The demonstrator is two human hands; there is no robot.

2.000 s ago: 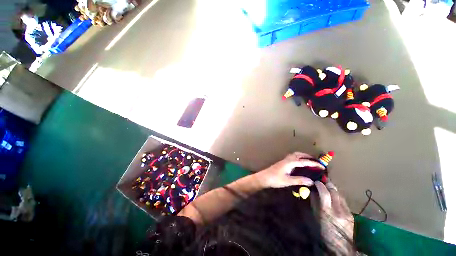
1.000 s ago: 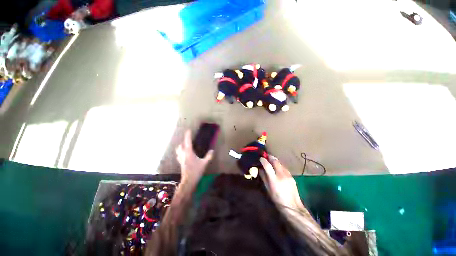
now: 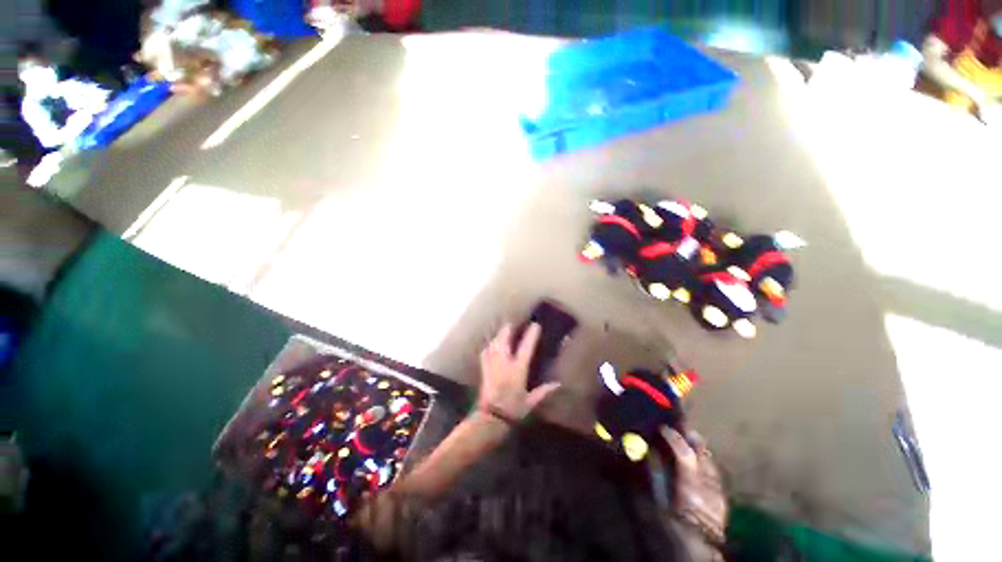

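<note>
A black plush toy point(image 3: 639, 404) with a red band, white tab, yellow nubs and striped tip is near the table's front edge. My right hand point(image 3: 699, 483) is at its lower right edge, fingers closed on it; the fingertips are partly hidden. A dark mobile phone point(image 3: 549, 338) lies left of the toy. My left hand point(image 3: 512, 379) is at the phone's left side, fingers and thumb spread, fingertips by its edge. No needle or thread can be made out.
A cluster of similar toys point(image 3: 687, 263) lies beyond my hands, with a blue tray point(image 3: 632, 97) farther back. Slim snips point(image 3: 911, 450) lie at right. An open box of toys point(image 3: 330, 434) stands at lower left. People's parts show at the rim.
My left hand has left the toy and gone to the phone, which now lies closer to the toy. My right hand stays at the toy. The camera view has swung about.
</note>
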